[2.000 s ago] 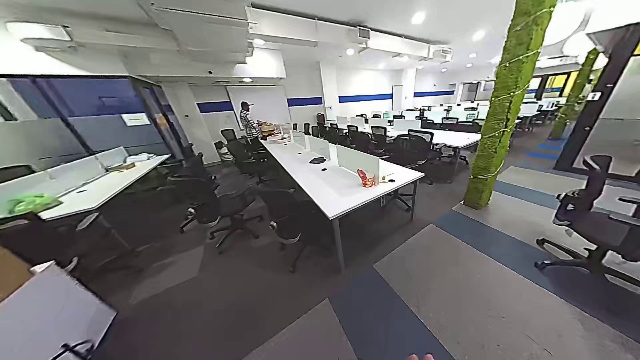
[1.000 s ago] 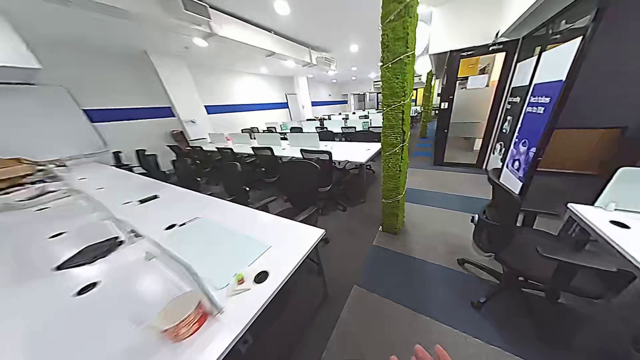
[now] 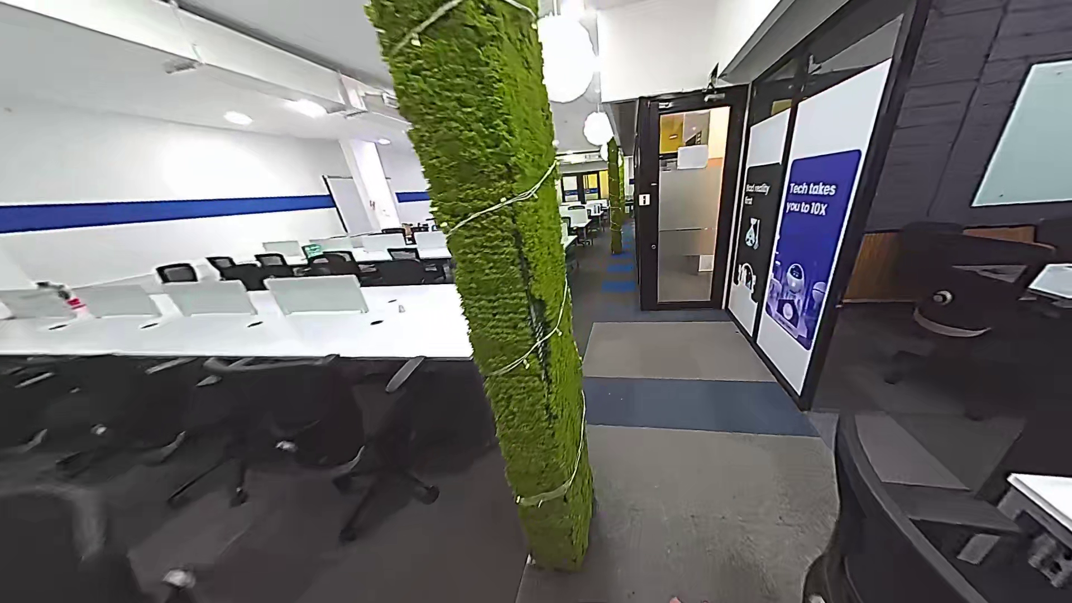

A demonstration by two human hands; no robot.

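Observation:
Only a small bit of skin shows at the bottom edge of the head view, right of the middle; which hand it belongs to and what it does cannot be told. Neither hand is otherwise visible. Directly ahead stands a square pillar [image 3: 502,285] covered in green artificial grass, with a string of small lights wound around it. A black office chair [image 3: 896,536] is close by at the lower right, partly cut off by the frame.
Carpeted floor [image 3: 695,486] runs right of the pillar towards a black-framed glass door [image 3: 691,209]. Glass panels with printed posters [image 3: 825,226] flank it on the right. To the left are a long white desk [image 3: 402,322] with low dividers and several black chairs [image 3: 293,410].
The view has moved forward and turned, bringing the green pillar and glass door much nearer. The fingers seen at the bottom edge a second ago have almost left the view.

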